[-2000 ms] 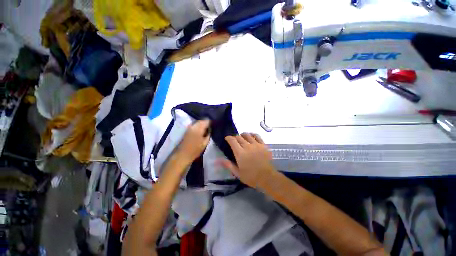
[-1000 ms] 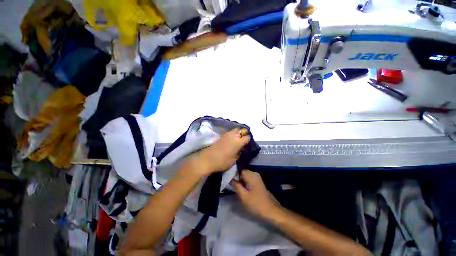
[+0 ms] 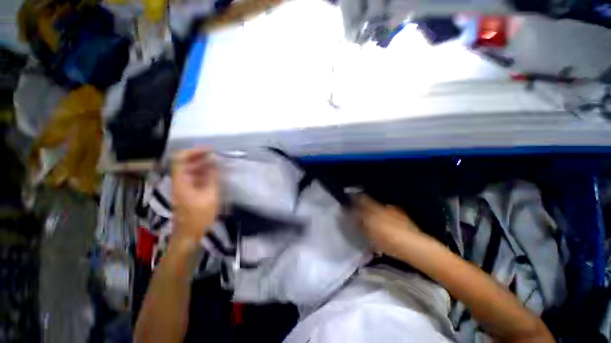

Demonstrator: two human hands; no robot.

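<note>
The light grey-white garment piece with black bands [image 3: 271, 191] hangs at the front edge of the white sewing table [image 3: 268, 94], over the wearer's lap, blurred by motion. My left hand [image 3: 195, 184] is raised at the garment's left side, fingers blurred; whether it grips the cloth cannot be told. My right hand [image 3: 375, 221] is at the garment's right side, its fingertips blurred against the dark background beside the cloth. The sewing machine shows only as a blurred part at the top edge.
A red box [image 3: 491, 31] lies at the upper right of the table. Cloth heaps [image 3: 74, 134] are at the left. A blue bin [image 3: 591, 234] with striped pieces [image 3: 519, 228] is below right. Pale cloth [image 3: 375, 311] lies at the bottom centre.
The view has tilted down and the garment has come off the tabletop toward the lap. My hands have moved apart, the left one to the left and the right one slightly to the right.
</note>
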